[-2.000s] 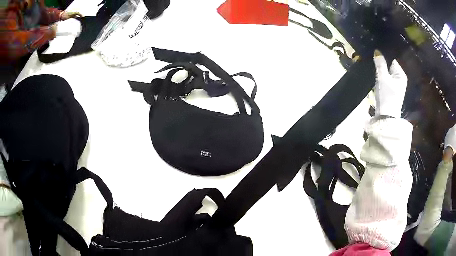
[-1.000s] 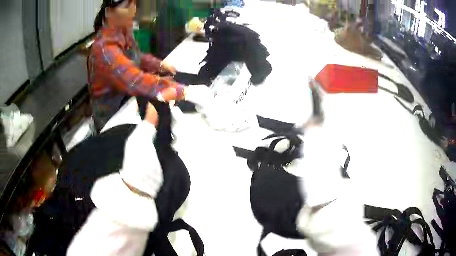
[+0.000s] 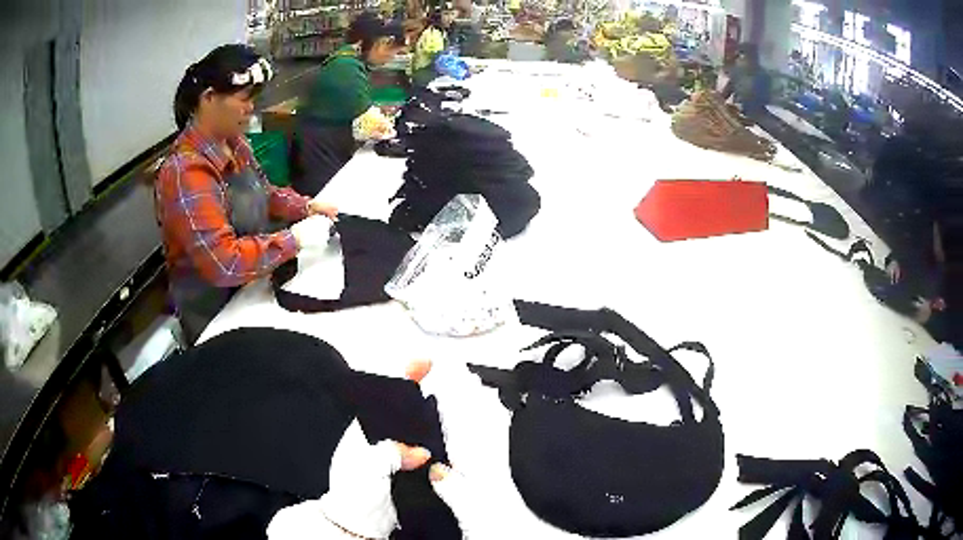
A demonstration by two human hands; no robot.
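My left hand (image 3: 364, 480), in a white glove with bare fingertips, is at the lower centre. It is closed on a black fabric piece (image 3: 407, 411) beside the large rounded black heap of bags (image 3: 232, 406). Another bare fingertip shows at the piece's upper edge. My right hand (image 3: 452, 490) is small, pale against the table and partly cut off; its fingertip touches the piece's right edge, its grip unclear. A black crescent bag (image 3: 612, 469) with a small pale logo lies flat to the right, its straps above it.
A crumpled clear plastic bag (image 3: 454, 274) and a stack of black bags (image 3: 465, 164) lie farther up the white table (image 3: 591, 253). A red piece (image 3: 705, 209) lies right of centre. Black straps (image 3: 834, 496) are at lower right. A person in plaid (image 3: 216, 211) handles black fabric at left.
The view has swung up and left. My hands have come down together at the black piece by the heap. The long black band held earlier at right is no longer seen stretched across.
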